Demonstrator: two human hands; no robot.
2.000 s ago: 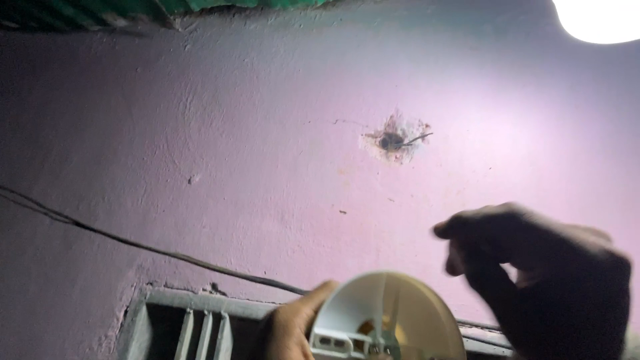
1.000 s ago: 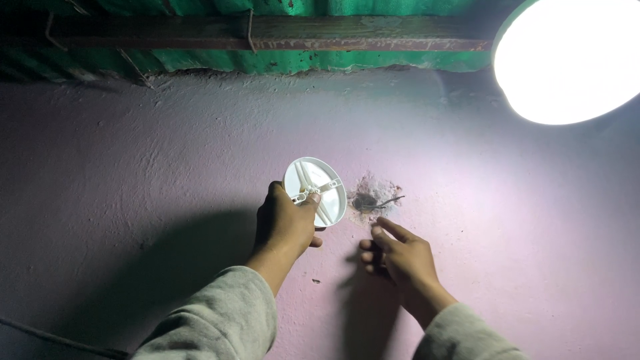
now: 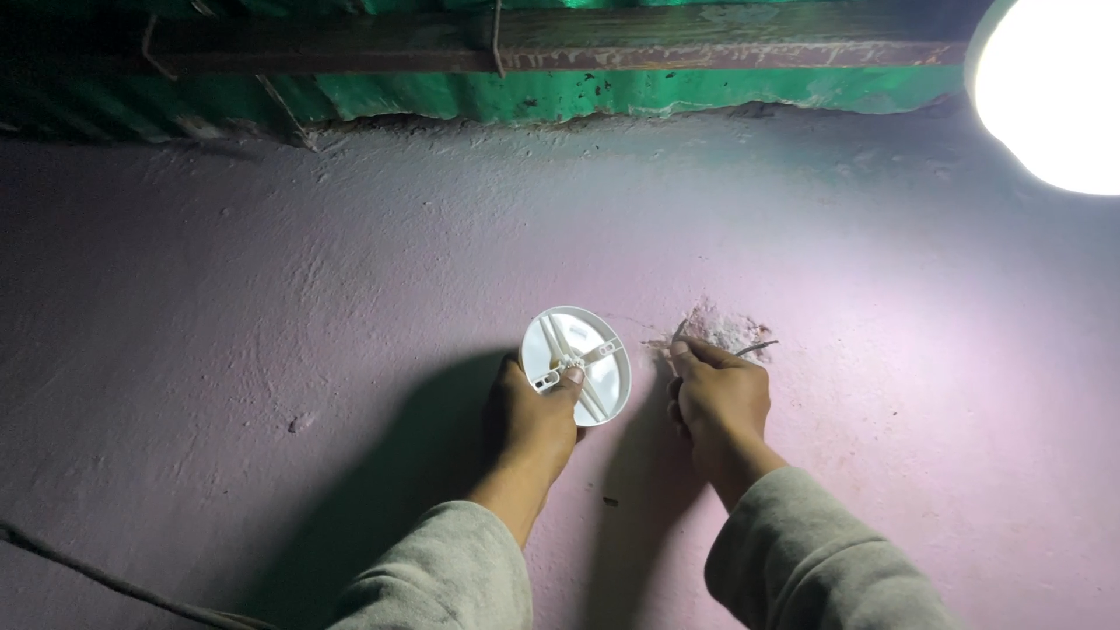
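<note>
My left hand (image 3: 538, 416) grips a round white plastic fixture base (image 3: 599, 376), its ribbed and slotted back turned toward me and my thumb near its centre. To its right, my right hand (image 3: 722, 385) pinches the end of a dark wire (image 3: 680, 330) between thumb and finger. That wire is at a rough chipped patch (image 3: 722, 325) in the pink wall. A second short wire (image 3: 757, 347) sticks out to the right, just above my knuckles. The hole in the patch is hidden behind my right hand.
A bright lamp (image 3: 1059, 96) glows at the upper right. Along the top runs a beam (image 3: 726, 37) under green corrugated sheeting (image 3: 560, 96). A dark cable (image 3: 114, 582) crosses the lower left of the painted wall (image 3: 350, 306).
The view has tilted up since the first frame. My right hand has risen to the chipped patch and taken hold of a wire. My left hand still holds the white base.
</note>
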